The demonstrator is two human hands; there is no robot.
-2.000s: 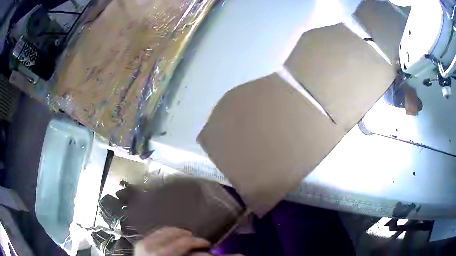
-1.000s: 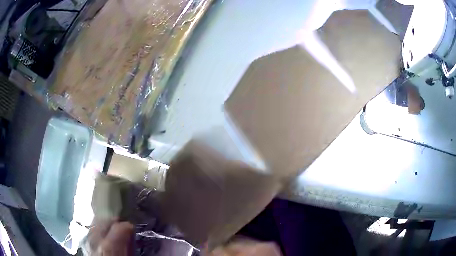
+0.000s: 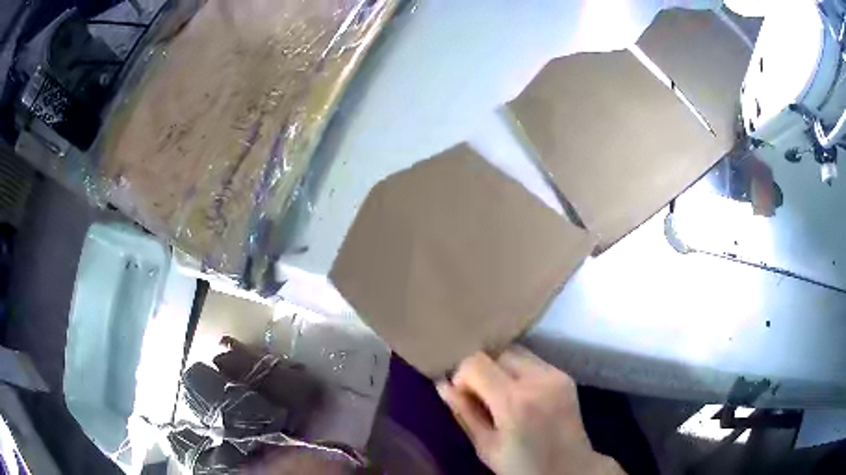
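Note:
A row of brown panels lies across the white table up to the machine. The front panel (image 3: 455,250) is angled away from the second panel (image 3: 603,139), with a wedge gap between them; their corners meet or nearly meet at the near side. My right hand (image 3: 524,408) pinches the front panel's near edge, fingers curled. Any tool in it cannot be made out. My left hand (image 3: 301,461) is a blurred skin-toned patch cut off by the bottom edge; its fingers are hidden. A blurred dark brown shape is just above it.
The white sewing machine (image 3: 793,74) stands at the right. Plastic-wrapped board (image 3: 213,121) lies at the upper left. An empty pale tub (image 3: 116,325) is at the left. Dark tied bundles (image 3: 218,399) with pale ties lie on a lower tan surface. My dark lap is below the table edge.
The former front panel has left the row, and the linked row has shifted toward me. My right hand is now at the new front panel's edge. My left hand has dropped mostly out of view.

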